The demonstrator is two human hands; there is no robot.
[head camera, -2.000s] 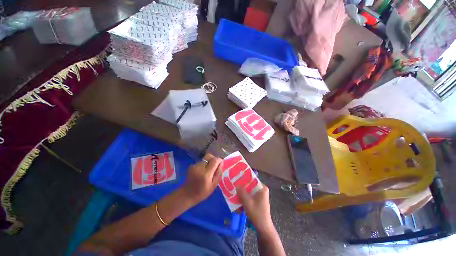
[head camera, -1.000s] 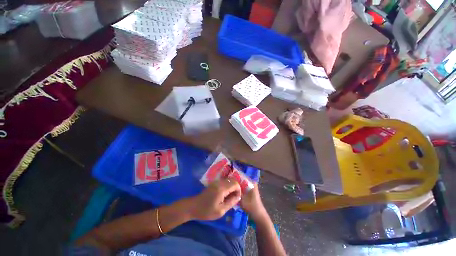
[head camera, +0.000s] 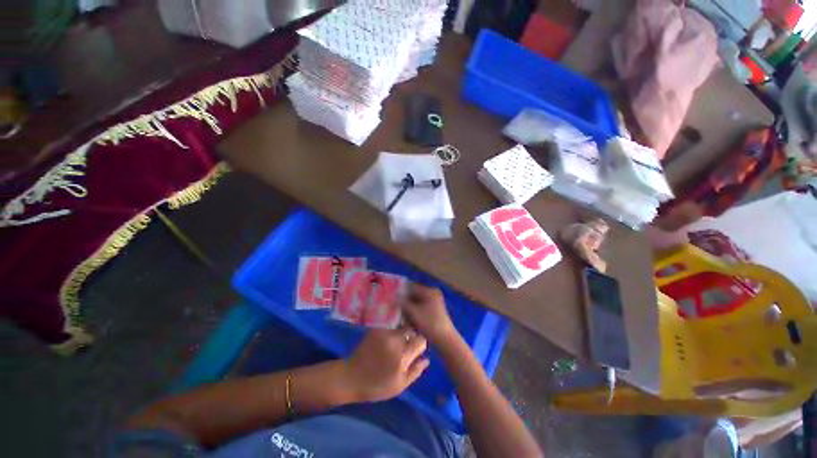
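A filled pouch (head camera: 369, 298), red and white through clear film, is above the near blue tray (head camera: 269, 268), overlapping another filled pouch (head camera: 315, 283) lying in it. My right hand (head camera: 428, 313) pinches its right edge. My left hand (head camera: 385, 362) is curled at its lower right corner; whether its fingers grip the film is hidden. A pile of red-and-white cards (head camera: 518, 246) and a pile of milky pouches with black print (head camera: 418, 197) lie on the brown table (head camera: 313, 183).
Behind the cards are a small dotted stack (head camera: 515, 174), wrapped bundles (head camera: 618, 179) and the far blue tray (head camera: 537, 85). Tall white stacks (head camera: 358, 67) stand back left. A beige bundle (head camera: 587, 243) and phone (head camera: 606, 318) lie right, beside a yellow chair (head camera: 735, 331).
The held pouch has moved left over the tray and now overlaps the other pouch. My left hand has dropped below it. The whole view has shifted, with the table further right in the picture.
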